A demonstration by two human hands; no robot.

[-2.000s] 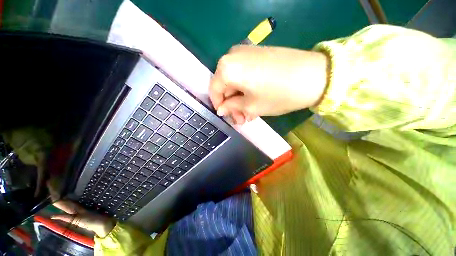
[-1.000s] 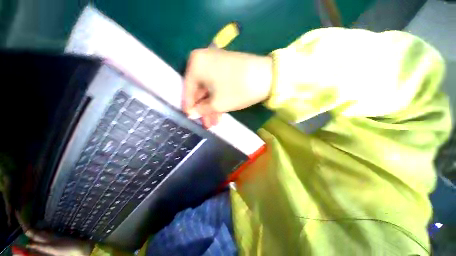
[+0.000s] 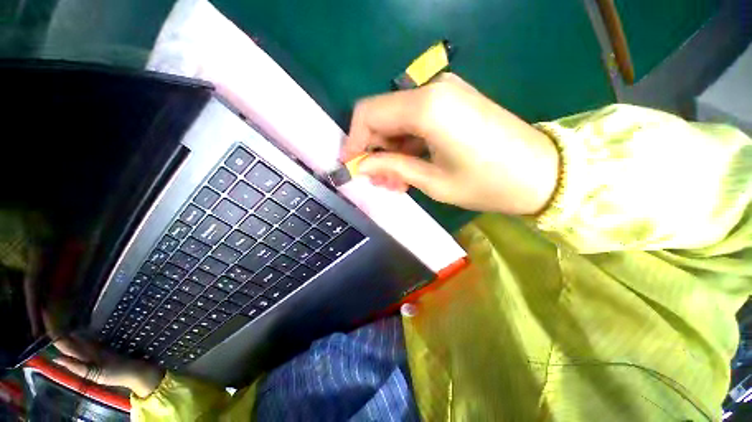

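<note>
An open laptop (image 3: 239,239) with black keys and a dark screen (image 3: 91,157) lies tilted in front of me on a white liner sheet (image 3: 264,91) over a red pad (image 3: 445,274). My right hand (image 3: 449,148) pinches a small plug (image 3: 345,171) with a silver end and a yellow part at the laptop's side edge. I cannot tell whether its tip is in a port. A yellow and black USB dongle (image 3: 429,64) lies just beyond my right hand. My left hand (image 3: 107,367) is at the laptop's far side, near the lid corner, partly hidden; its grip is unclear.
The green bench mat (image 3: 511,49) spans the top. A brown strip (image 3: 614,41) crosses the mat at the upper right. Part of another laptop (image 3: 74,400) on a red pad shows at the lower left. My yellow smock (image 3: 594,321) borders the laptop's near side.
My right hand has opened its pinch somewhat, and the silver and yellow plug now shows between its fingers. The view shifted and came back; the laptop stays in about the same place.
</note>
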